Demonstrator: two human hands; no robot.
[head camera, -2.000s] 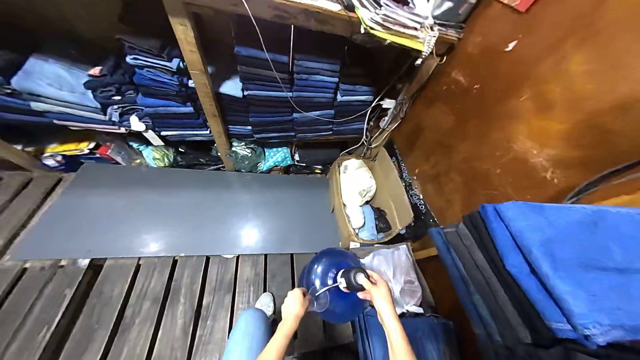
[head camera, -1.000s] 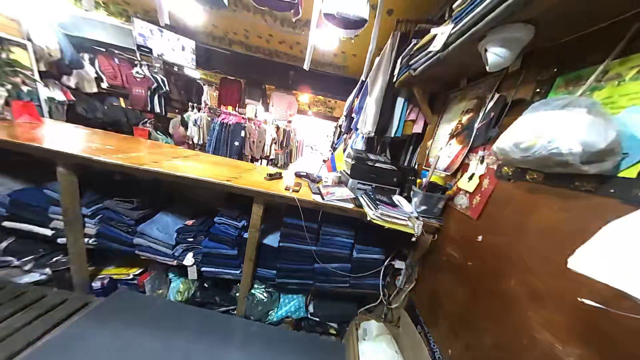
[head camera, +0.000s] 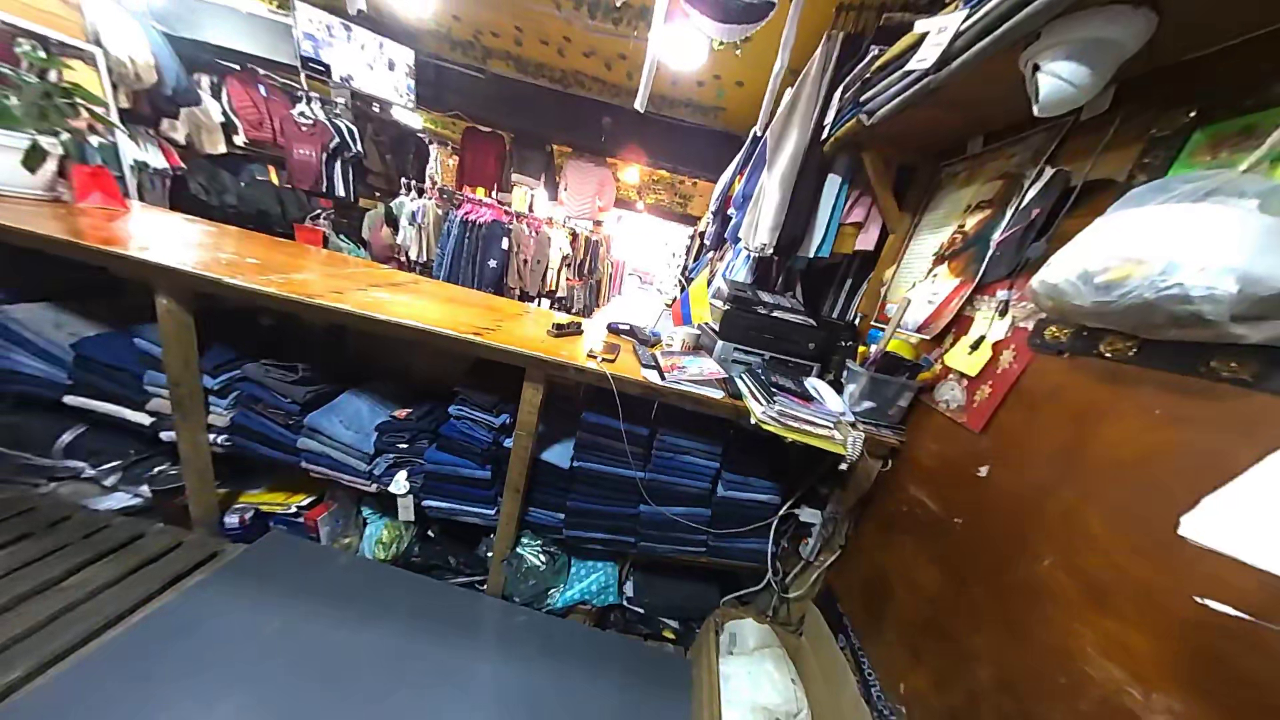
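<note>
Neither my left hand nor my right hand shows in the head view now, so what they hold is hidden. Before me runs a long wooden counter (head camera: 300, 280). On it lie a phone (head camera: 604, 351) and a small dark object (head camera: 565, 328), with a black printer (head camera: 770, 335) at the right end. Folded jeans (head camera: 603, 480) are stacked on the shelf below. A cardboard box (head camera: 705, 665) with white plastic inside stands at the bottom, right of a flat grey panel (head camera: 380, 640).
Wooden slats (head camera: 80, 570) lie at lower left. A white cable (head camera: 640, 480) hangs from the counter toward a power strip. A brown wall (head camera: 1050, 530) bounds the right side, with a filled plastic bag (head camera: 1170, 260) hanging there. Clothes racks (head camera: 530, 250) stand beyond the counter.
The view has swung up from the floor to the counter. Two seconds ago both hands were visible at a dark blue round object, the right on a black-ended tool; now they are out of view.
</note>
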